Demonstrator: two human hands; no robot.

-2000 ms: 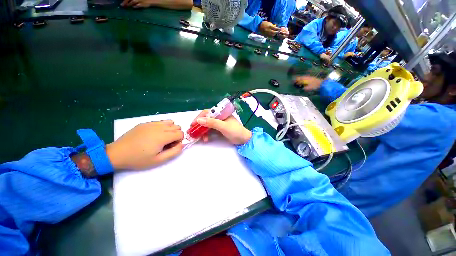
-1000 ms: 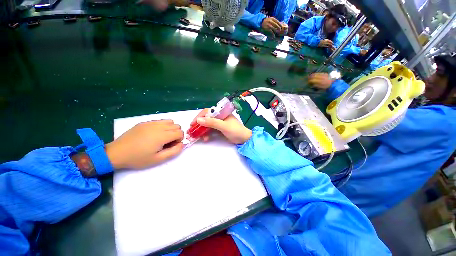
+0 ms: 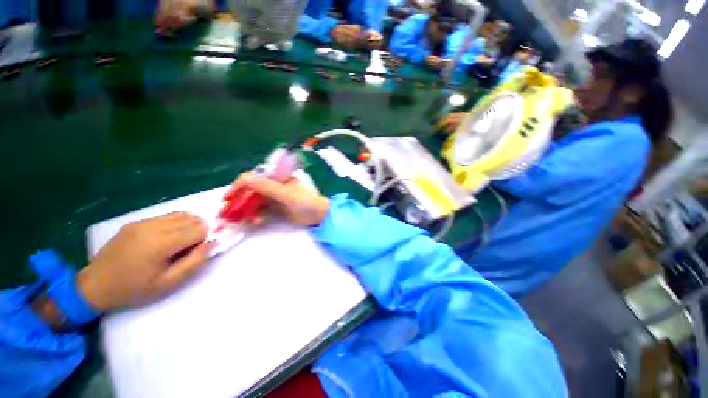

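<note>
My right hand (image 3: 283,198) holds the glue dispensing syringe (image 3: 247,196) like a pen, its red front part pointing down and left. My left hand (image 3: 147,260), with a blue strap at the wrist, lies over the white work pad (image 3: 248,319). Its thumb and fingertips pinch a small crumpled white scrap, probably a wiping tissue (image 3: 225,235), at the syringe's tip. The frame is blurred. The needle tip cannot be made out, and no module shows in my hands.
The glue dispenser controller (image 3: 419,175) stands right of the pad, with an air hose (image 3: 349,135) running to the syringe. A yellow fan (image 3: 504,132) is behind it. A person in a blue smock (image 3: 570,186) is at the right. Small dark modules line the green bench (image 3: 178,116).
The whole view has swung to the right, so hands, pad and controller sit further left. The white scrap now shows between my left fingers and the syringe tip. The right-hand person shows more fully.
</note>
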